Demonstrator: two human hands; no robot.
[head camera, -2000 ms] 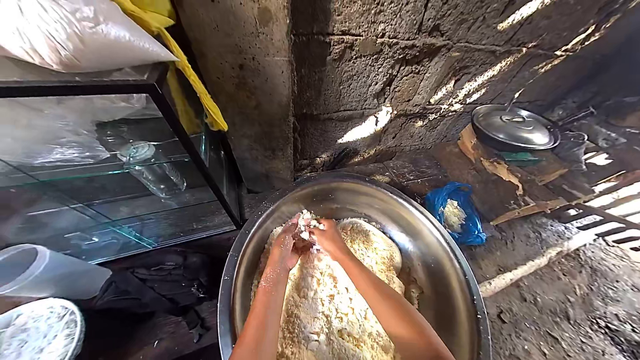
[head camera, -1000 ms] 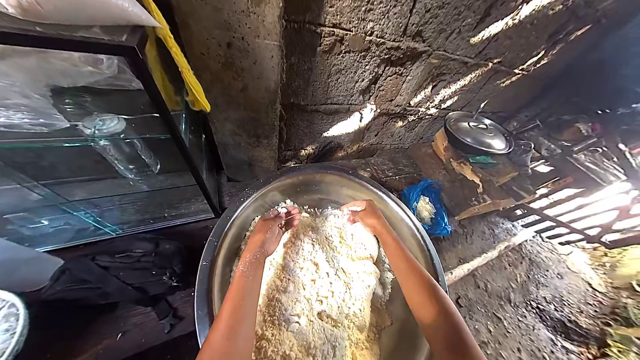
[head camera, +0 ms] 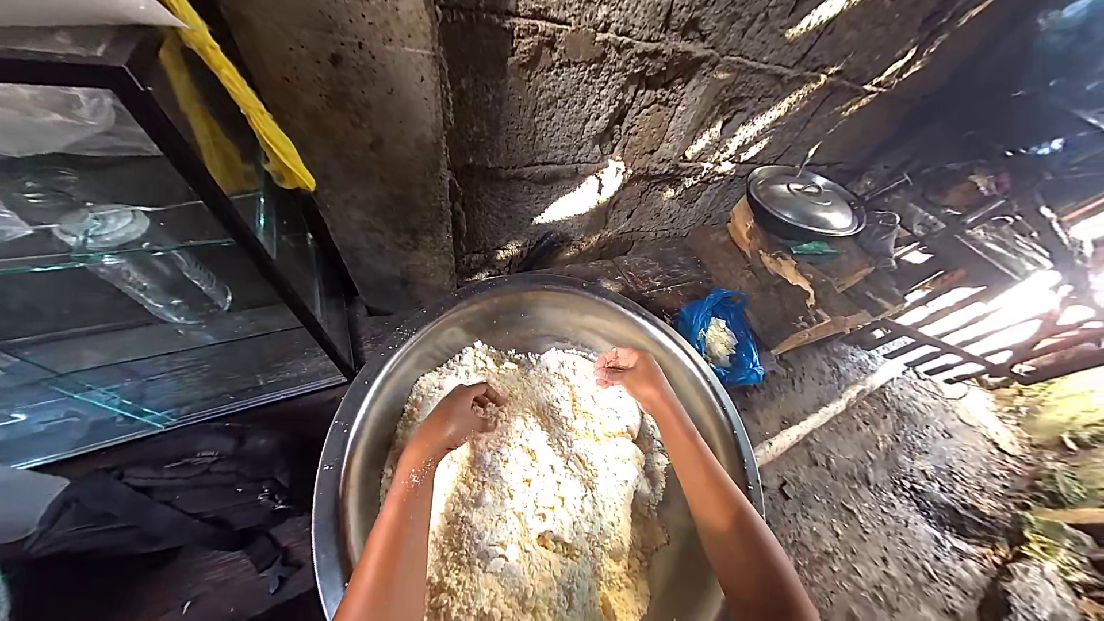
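A large round metal basin (head camera: 358, 423) holds a heap of pale yellow, crumbly dough or flour mixture (head camera: 552, 483), with smoother lumps at its right side. My left hand (head camera: 457, 416) is over the left part of the heap, fingers curled and bits of mixture on the wrist; whether it holds any is hard to tell. At the upper right edge of the heap is my right hand (head camera: 631, 376), its fingers bent and close together, with its fingertips beside the white mixture. Whether anything is between those fingers cannot be made out.
Right of the basin lies a blue plastic bag (head camera: 749, 358) with pale crumbs. A lidded metal pan (head camera: 806, 203) sits on boards behind it. At left are a glass display case (head camera: 172, 345), a yellow plastic bag (head camera: 246, 95) and a black bag (head camera: 172, 509). A block wall stands behind.
Two seconds ago my hands were together at the far side of the heap with white crumbs between them. They have moved apart, my left hand to the left side and my right hand to the right.
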